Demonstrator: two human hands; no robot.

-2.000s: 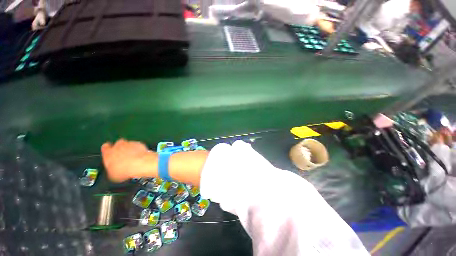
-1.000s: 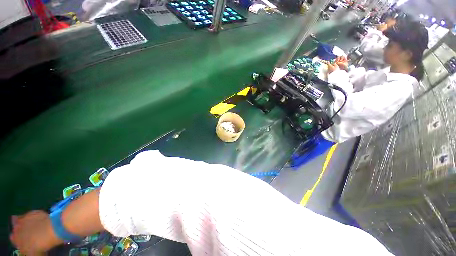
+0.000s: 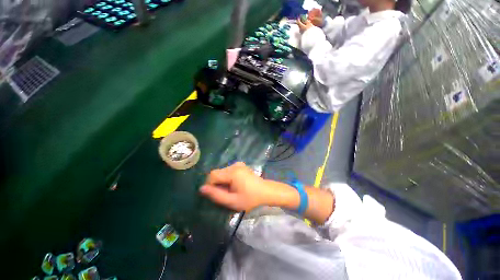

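My right hand (image 3: 233, 188), with a blue wrist band, is over the mat's near edge, right of a single turquoise-rimmed circuit board (image 3: 167, 235). Its fingers look curled but are blurred, and I cannot tell whether it holds anything. A small blurred dark and reddish bit lies beside that board, and a thin silvery strand (image 3: 164, 265) runs down below it. More turquoise-rimmed boards (image 3: 65, 261) lie at the lower left, cut by the frame. A dark cord (image 3: 239, 223) shows just below my hand. My left hand is not in view.
A round beige pot (image 3: 180, 150) with silvery-white bits stands beyond my hand. Yellow-black tape (image 3: 172, 122) and bulky black equipment (image 3: 255, 82) lie farther off. Another person in white (image 3: 351, 54) works at the bench. Plastic-wrapped stacks (image 3: 422, 120) stand at the right.
My right hand has moved from the board cluster at the left to the mat's near edge. The view has swung right, and the single board with the strand now shows.
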